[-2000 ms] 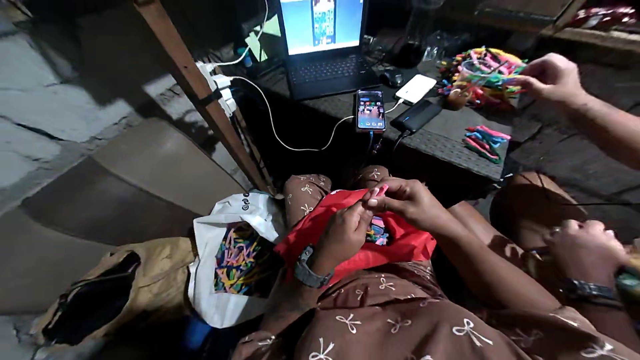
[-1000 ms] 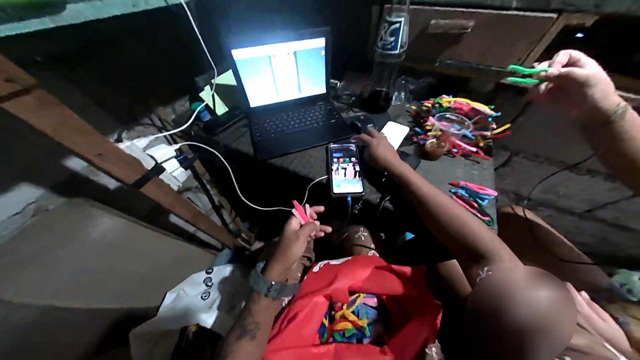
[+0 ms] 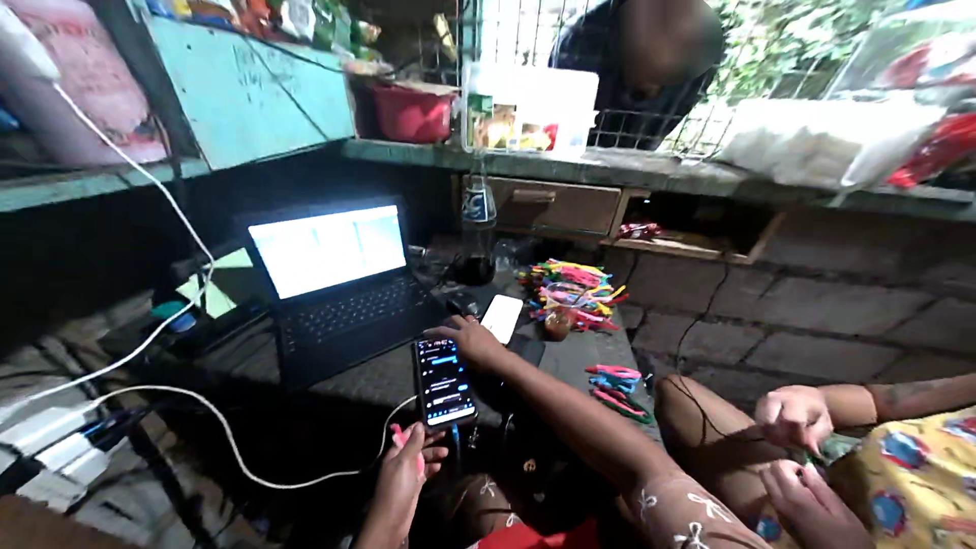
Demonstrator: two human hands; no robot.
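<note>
My left hand is at the lower middle with a pink balloon between thumb and fingers, just below a smartphone. The phone's screen is lit, and a blue-tipped cable runs from its lower end. My right hand lies along the phone's upper right edge; its fingertips are partly hidden, so whether it grips the phone is unclear. Right of it, several pink, blue and green balloons lie on the dark table. Farther back is a big pile of colourful balloons. A red cloth shows at the bottom edge.
A laptop stands open behind the phone, near a glass bottle, a mouse and a white phone. White cables cross the left side. At the right, a co-worker's hands hold something small. Another person is behind the window grille.
My right hand has gone from the pink piece at my lap to the phone. The phone's screen display has changed. The co-worker's raised hand has come down to their lap. The view has tilted up.
</note>
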